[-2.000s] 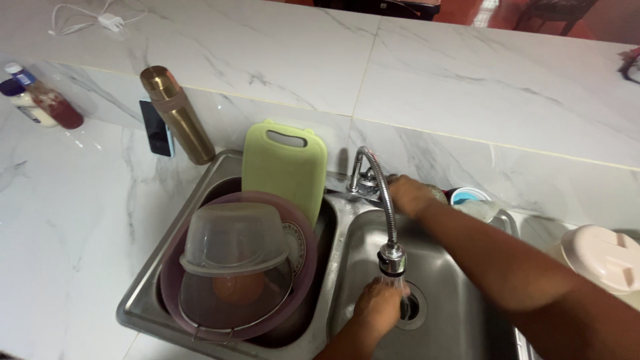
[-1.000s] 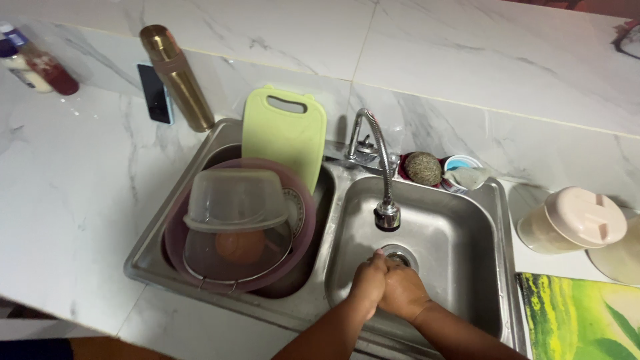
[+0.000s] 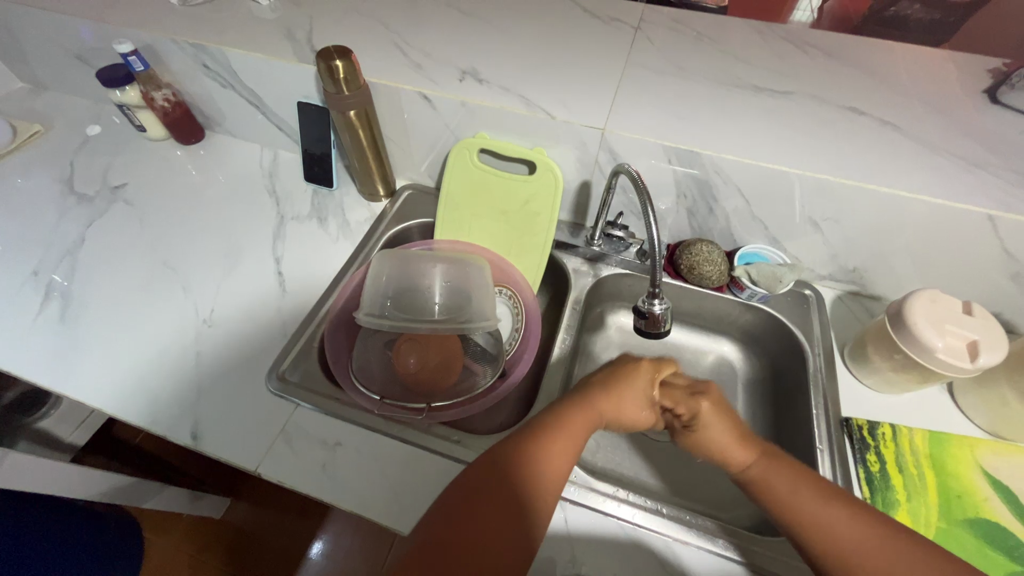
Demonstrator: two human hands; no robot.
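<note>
My left hand (image 3: 632, 394) and my right hand (image 3: 708, 420) press together, fingers curled against each other, above the right basin of the steel sink (image 3: 764, 360). No object shows between them. The head of the flexible-neck faucet (image 3: 653, 314) hangs just above them, and no water is seen flowing from it. Both hands hide the drain. In the left basin a pink plastic basin (image 3: 336, 340) holds an upturned clear plastic container (image 3: 428, 288), a wire-rimmed strainer, an orange-brown round item (image 3: 426, 362) and a patterned plate (image 3: 509, 322).
A green cutting board (image 3: 500, 212) leans behind the pink basin. Left of it stand a gold thermos (image 3: 358, 128), a phone (image 3: 317, 146) and two condiment bottles. Behind the sink lie a round brown scrubber (image 3: 702, 263) and a tub (image 3: 752, 268). Lidded containers (image 3: 928, 340) and a green patterned cloth (image 3: 944, 488) are at right.
Two seconds ago my right hand was at the faucet handle and my left hand under running water. The hands then came together low in the basin, and are now raised nearer the faucet head.
</note>
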